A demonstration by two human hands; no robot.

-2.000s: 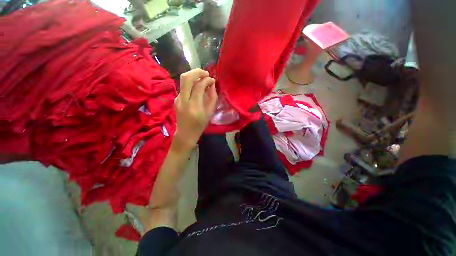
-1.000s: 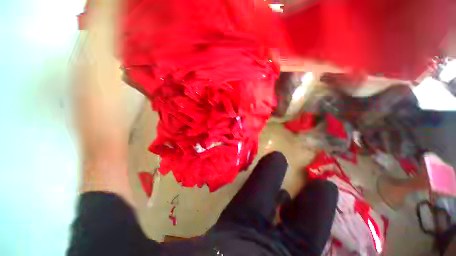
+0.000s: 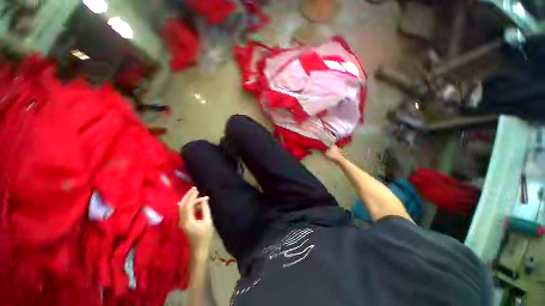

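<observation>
My left hand [image 3: 195,218] is bare, with fingers apart and nothing in it, beside the right edge of the large red garment pile [image 3: 66,173]. Small white bits show in that pile. My right hand [image 3: 333,153] is at the lower edge of the rounded white-and-red garment pile [image 3: 314,89] on the floor ahead. Its fingers are closed at the cloth edge and look to grip it, though they are small and blurred. No garment lies on my lap.
A green-edged table [image 3: 493,191] at the right bears a screwdriver-like tool [image 3: 526,227]. Red cloth [image 3: 442,188] and blue cloth [image 3: 403,194] lie beside it. Machine parts [image 3: 442,77] stand at the upper right. Red pieces [image 3: 179,45] lie at the upper left.
The view has swung towards the floor pile. The red cloth held up before me is gone. My right hand now shows at the floor pile; my left hand is beside the red pile.
</observation>
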